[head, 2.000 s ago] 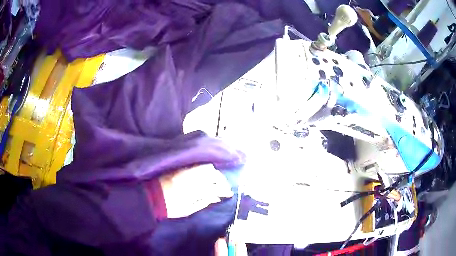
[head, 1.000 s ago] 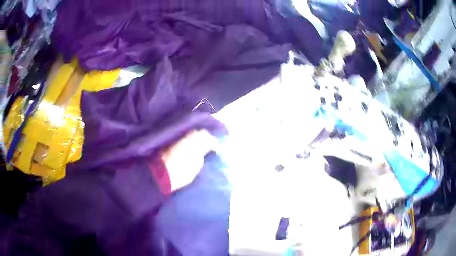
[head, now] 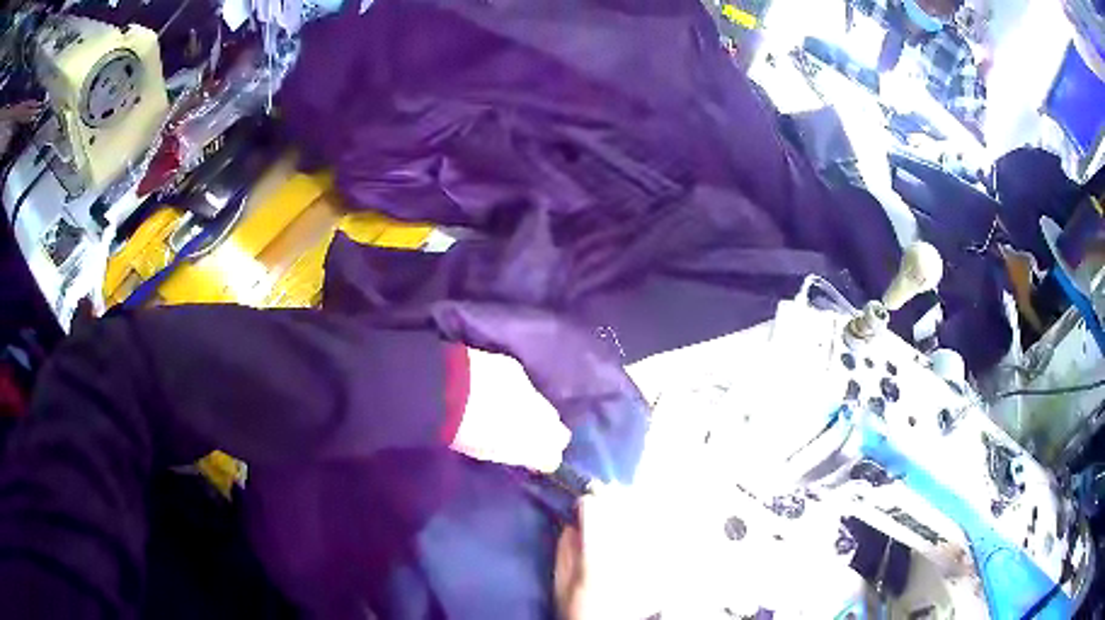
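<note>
The large dark purple garment (head: 545, 182) is heaped across the middle and back, with a lighter fold running to the machine bed. My left hand (head: 509, 412), beyond a red cuff, is washed out by glare; it grips the garment's fold, fingertips not distinct. A bluish part of the cloth (head: 485, 557) lies below it. A blurred strip of skin at the bottom edge, apparently my right hand (head: 568, 567), is mostly hidden or cut off. The white sewing machine head (head: 927, 424) with blue stripe stands at right. The needle area is lost in glare.
A yellow slatted crate (head: 261, 248) stands left, beyond my sleeve. A cream bulb-shaped knob (head: 915, 273) rises from the machine head. A cream device with a round dial (head: 113, 91) is at upper left. Other cloth and equipment crowd the upper right.
The view has shifted, so the machine sits lower and further right and more garment shows. My left forearm now reaches in across the left side. The skin strip at the bottom is larger.
</note>
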